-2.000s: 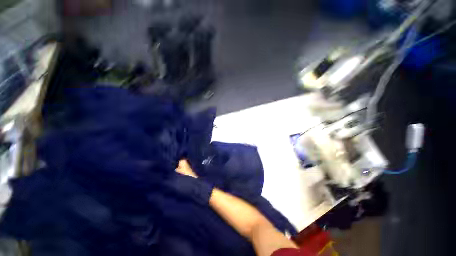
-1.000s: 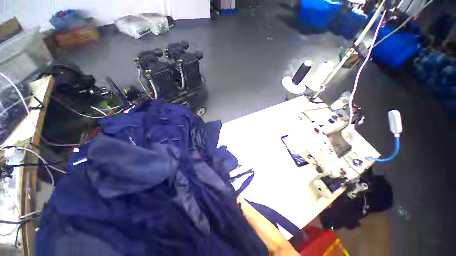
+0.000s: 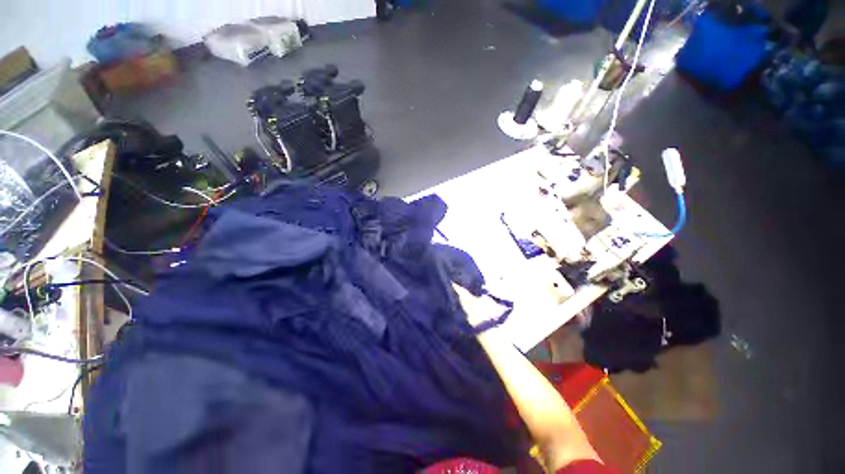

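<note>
A large heap of navy garments point(image 3: 278, 343) fills the left and middle of the view and covers the left part of the white machine table point(image 3: 491, 190). My right hand point(image 3: 471, 298) is at the heap's right edge, partly hidden by dark cloth; its fingers cannot be made out. The bare forearm comes up from the bottom right. A narrow navy strip lies on the table beside the hand. My left hand is not visible. The off-white sewing machine point(image 3: 565, 227) stands at the table's right end, apart from my hand.
A thread cone point(image 3: 528, 102) and a lamp on a blue neck point(image 3: 676, 171) are by the machine. A dark garment pile point(image 3: 658, 319) lies on brown board at right. A red thing with yellow edging point(image 3: 611, 417) is below the table. A wooden-edged bench point(image 3: 97, 231) is at left.
The view has shifted, so the machine sits further left. The garment heap has spread lower and wider. More of my right forearm shows, and the hand remains at the heap's right edge.
</note>
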